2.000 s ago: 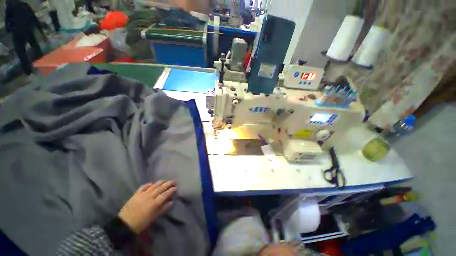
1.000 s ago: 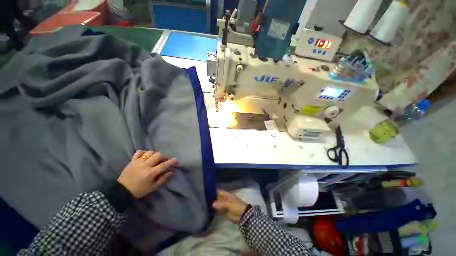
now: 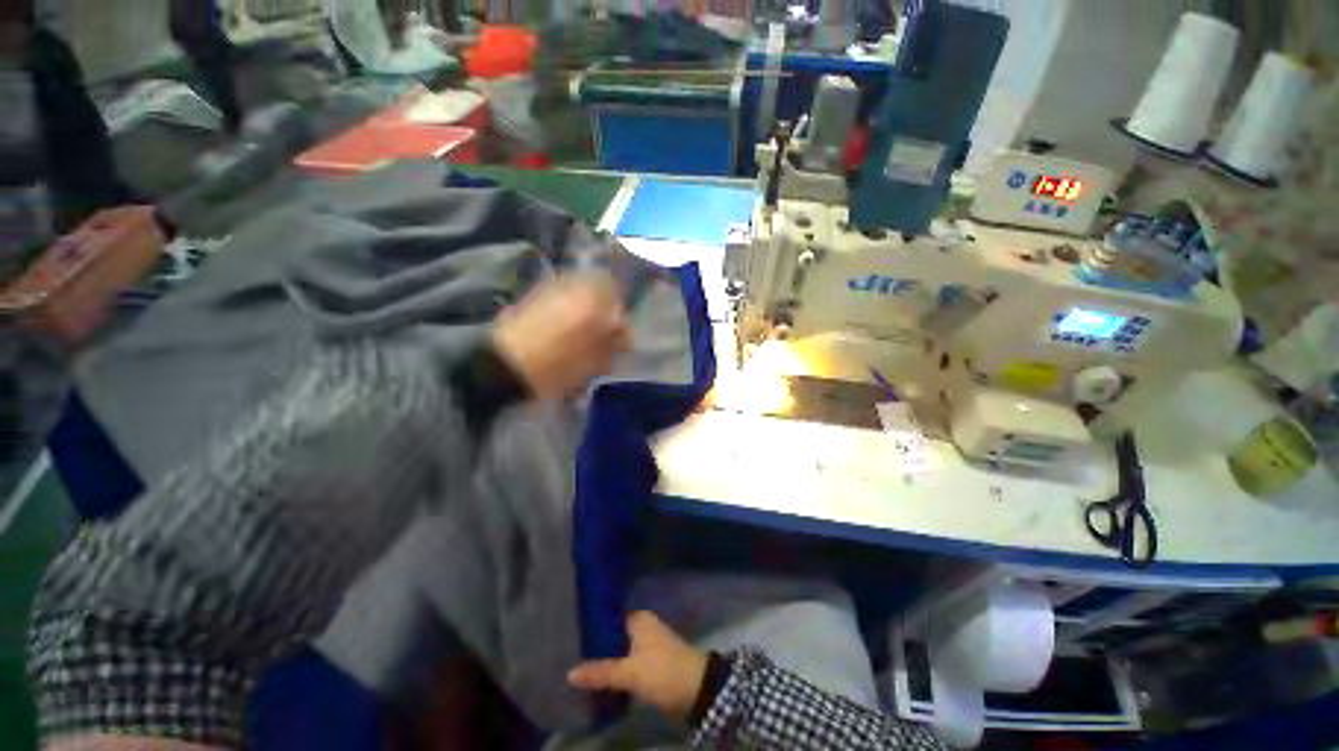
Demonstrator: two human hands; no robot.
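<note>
The grey fabric (image 3: 397, 264) lies heaped at the left, with a blue binding (image 3: 610, 499) along its right edge. My left hand (image 3: 565, 335) is blurred, with fingers bent, over the upper part of the fabric; whether it grips cloth cannot be told. My right hand (image 3: 646, 668) pinches the lower end of the blue binding at the table's front edge. The sewing machine (image 3: 881, 286) stands to the right, its lamp lighting the needle area. The fabric's edge lies left of the needle area, on the white table (image 3: 793, 477).
Black scissors (image 3: 1125, 514) and a yellow-green jar (image 3: 1272, 455) are on the table's right. A white label (image 3: 902, 426) lies by the metal plate. A white roll (image 3: 1013, 638) is below the table. Red bins and part of a person (image 3: 66, 118) are at the back left.
My left hand has moved up and forward over the fabric. The blue binding now bends in a step and shows wider near my right hand. The camera view has shifted.
</note>
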